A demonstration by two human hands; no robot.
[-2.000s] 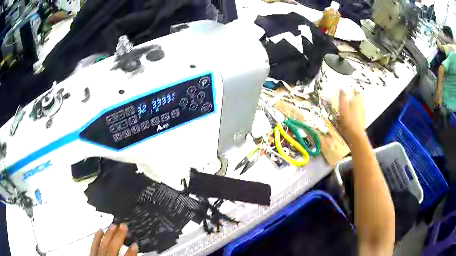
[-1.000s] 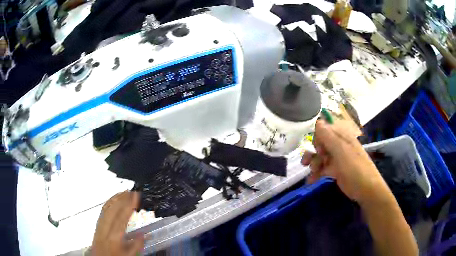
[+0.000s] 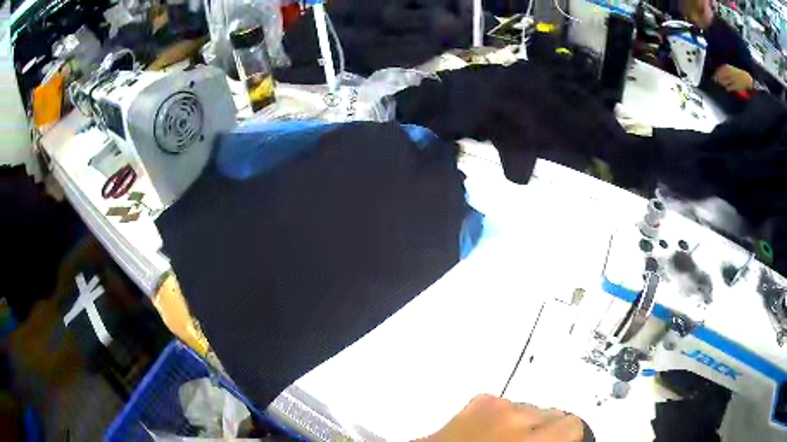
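A large stack of black cloth panels (image 3: 319, 250) lies on the white table at left, over blue plastic (image 3: 267, 145) that shows at its back and right edges. My left hand (image 3: 518, 421) is at the bottom edge, mostly cut off, just in front of the sewing machine's needle area; whether it holds anything is hidden. The white Jack machine (image 3: 682, 319) stands at right, cut off by the frame. Black cloth pieces (image 3: 690, 410) lie under its arm. My right hand is out of the picture.
A second machine's grey motor end (image 3: 179, 121) stands at back left, beside dark red scissor handles (image 3: 120, 181). A jar with a black lid (image 3: 252, 69) is behind. A blue crate (image 3: 164, 393) sits below the table edge. Dark cloth (image 3: 552, 112) crosses the back. A person's hand (image 3: 733, 78) shows at top right.
The view has swung left, from the machine's display and right end to the black stack. The right hand, round-lidded container and right-side bins have left the picture.
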